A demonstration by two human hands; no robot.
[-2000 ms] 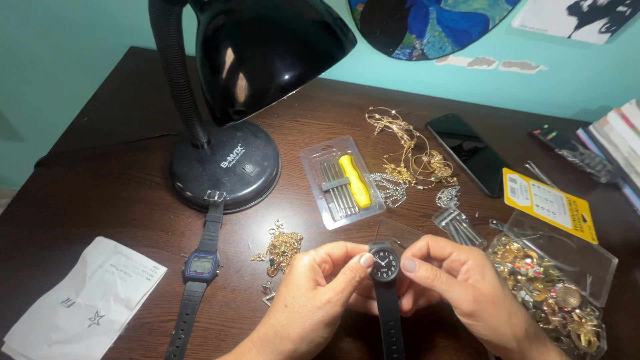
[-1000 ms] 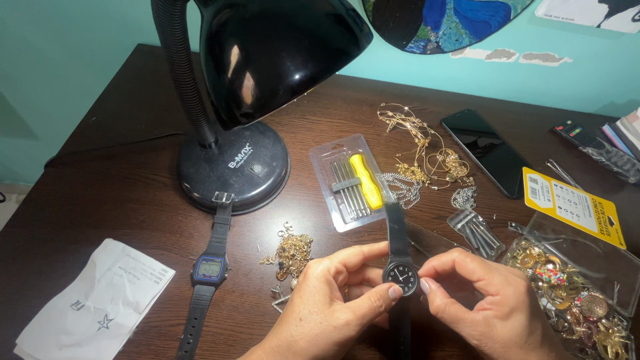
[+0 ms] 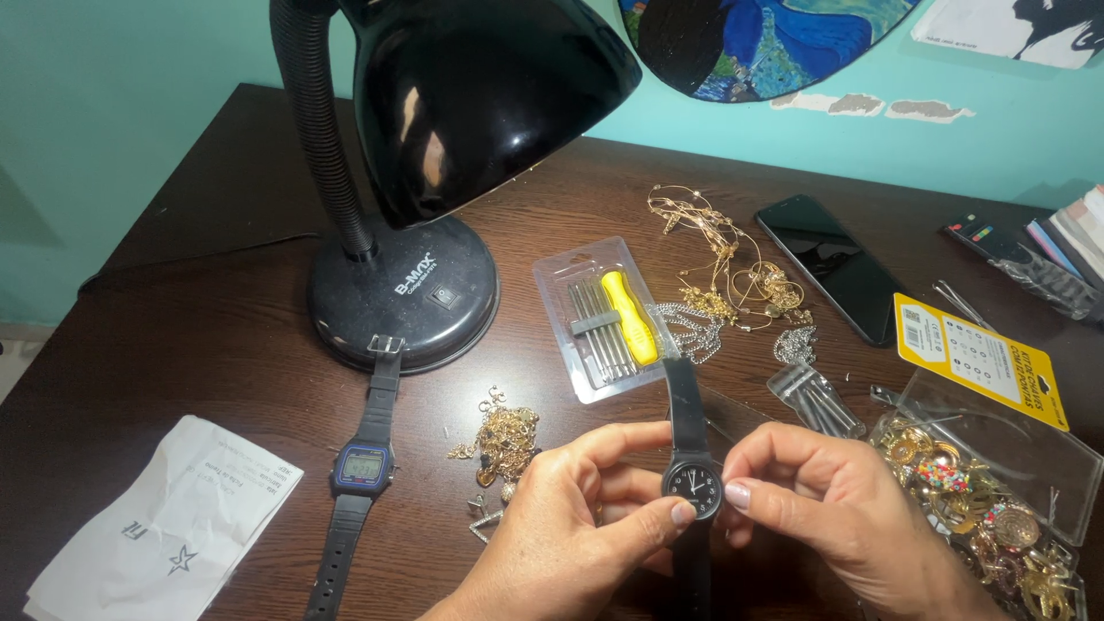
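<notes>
My left hand [image 3: 573, 517] holds a black analog wristwatch [image 3: 693, 489] by its case, thumb on the lower edge of the dial. The upper strap stands up toward the screwdriver pack and the lower strap hangs down between my hands. My right hand [image 3: 819, 500] has thumb and index finger pinched at the right side of the case, at the crown's side; the crown itself is hidden. A digital watch with a black strap [image 3: 362, 470] lies flat to the left, its buckle on the lamp base. Gold-toned chains [image 3: 506, 440] lie between it and my left hand.
A black desk lamp [image 3: 401, 293] stands behind. Beyond my hands lie a blister pack with a yellow screwdriver handle [image 3: 630, 319], tangled necklaces [image 3: 720, 250] and a phone [image 3: 828, 267]. At right are a yellow card [image 3: 979, 358] and a box of jewelry [image 3: 1000, 517]; at left, folded paper [image 3: 164, 526].
The watch's upper strap, not visible above the case two seconds ago, now stands up beyond my left fingers. Both hands remain at the case. The view has shifted slightly.
</notes>
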